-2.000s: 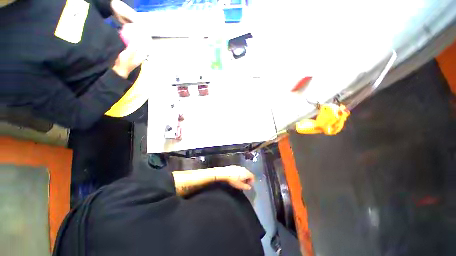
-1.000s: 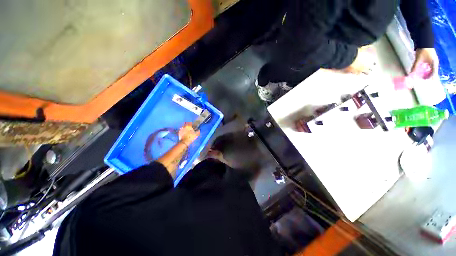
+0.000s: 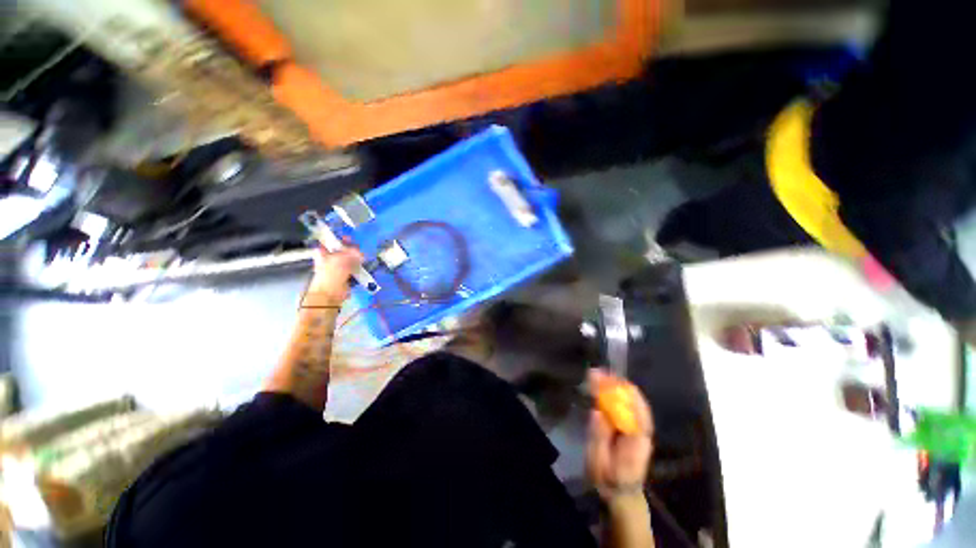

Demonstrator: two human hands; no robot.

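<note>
My left hand (image 3: 336,268) is at the left end of the blue crate (image 3: 487,257), closed on a metal bar (image 3: 359,273) with small dark knobs. My right hand (image 3: 621,444) is between the crate and the white table, closed on the yellow-orange handle (image 3: 618,407) of a tool. Its flat pale blade (image 3: 614,326) points up and away from me. The crate holds a thin brown ring of tubing (image 3: 462,257), a small pale block (image 3: 393,254) and a light metal bar (image 3: 512,199). The picture is blurred.
A white-topped table (image 3: 792,428) at the right bears dark red-brown parts (image 3: 859,398) and a green bottle (image 3: 944,435). A person in dark clothing with a yellow band (image 3: 797,182) stands beyond it. An orange-framed door (image 3: 460,105) is at the top. Machinery is at the left.
My left hand has moved from inside the crate to its left end, with the metal bar. My right hand has come into view with the tool. The view has turned, shifting crate and table.
</note>
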